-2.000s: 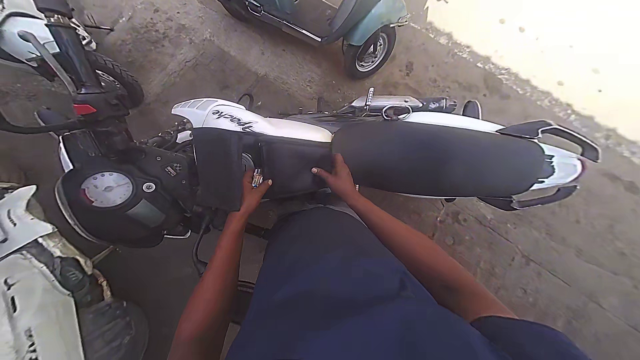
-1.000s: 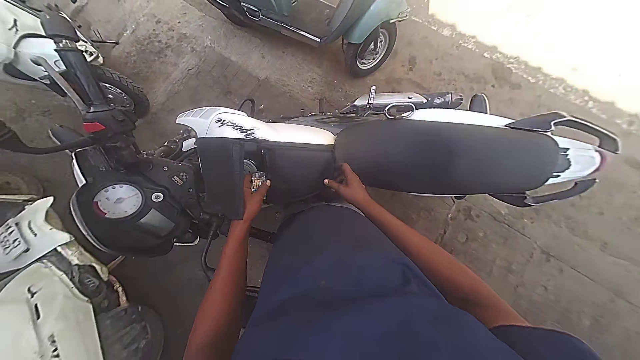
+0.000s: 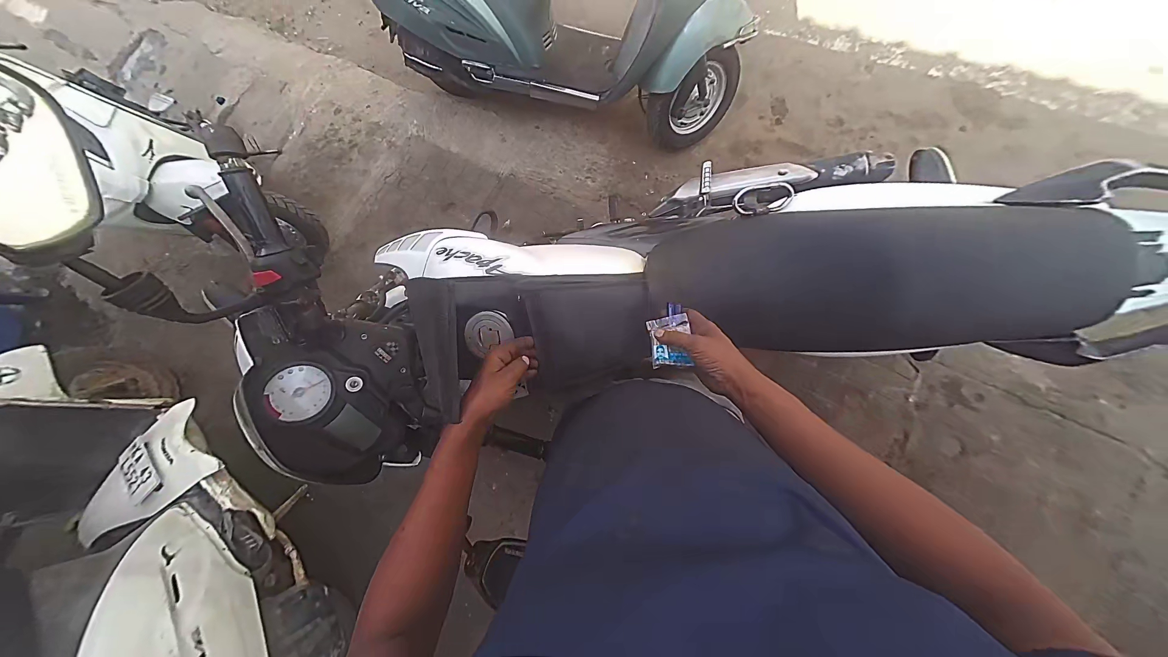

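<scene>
A white and black motorcycle lies crosswise in front of me, its black seat (image 3: 894, 274) to the right and its round gauge (image 3: 299, 392) to the left. My right hand (image 3: 712, 351) holds a small clear packet with blue print (image 3: 669, 342) by the front end of the seat. My left hand (image 3: 500, 376) is at the black tank cover (image 3: 589, 328), beside the round metal fuel cap (image 3: 489, 333), its fingers curled near the cover's edge. Whether those fingers grip the edge cannot be told. The cover's front flap (image 3: 435, 351) stands left of the cap.
A teal scooter (image 3: 493, 41) is parked beyond the motorcycle. Another white two-wheeler (image 3: 137, 173) stands at the upper left, near a mirror (image 3: 41, 164). A worn white scooter (image 3: 173, 584) is close at the lower left. Chrome handrail and footrest parts (image 3: 765, 196) jut from the motorcycle's far side.
The packet now shows in my right hand, which earlier rested empty-looking at the cover's rear edge. The front flap has moved left off the fuel cap, and my left hand has shifted beside the cap.
</scene>
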